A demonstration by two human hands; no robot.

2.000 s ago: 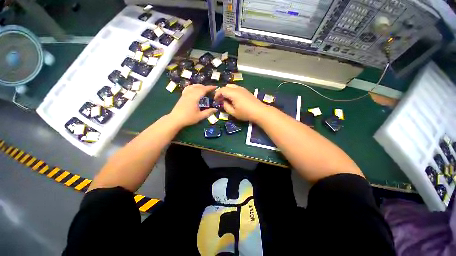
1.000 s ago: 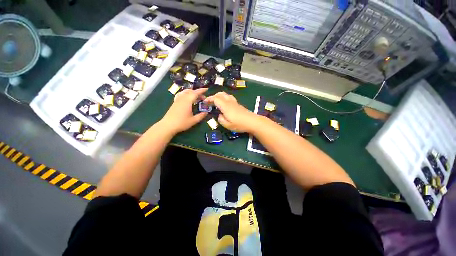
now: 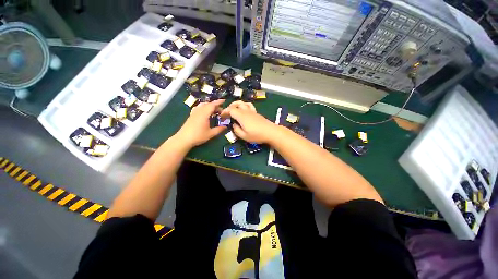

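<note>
A small black device unit with a bluish, glossy face (image 3: 223,121) is between my hands over the green bench. My left hand (image 3: 201,124) holds its left side with thumb and fingers. My right hand (image 3: 247,122) touches its right side with bent fingers, which partly hide it. A white tab (image 3: 231,137) shows just below the unit. Two more units with bluish faces lie near the bench edge, one at the left (image 3: 232,150) and one at the right (image 3: 254,146), partly under my right hand.
A heap of units (image 3: 221,86) lies behind my hands. The dark pad (image 3: 306,126) is at the right, with two units beyond it. The tester (image 3: 382,46) stands behind, its cable (image 3: 360,122) curving onto the bench. White trays stand left (image 3: 82,92) and right (image 3: 431,141). Purple clothing shows lower right.
A unit with a bluish face shows more clearly between my hands. The white tab beside the right front unit is no longer visible. The camera view has shifted slightly.
</note>
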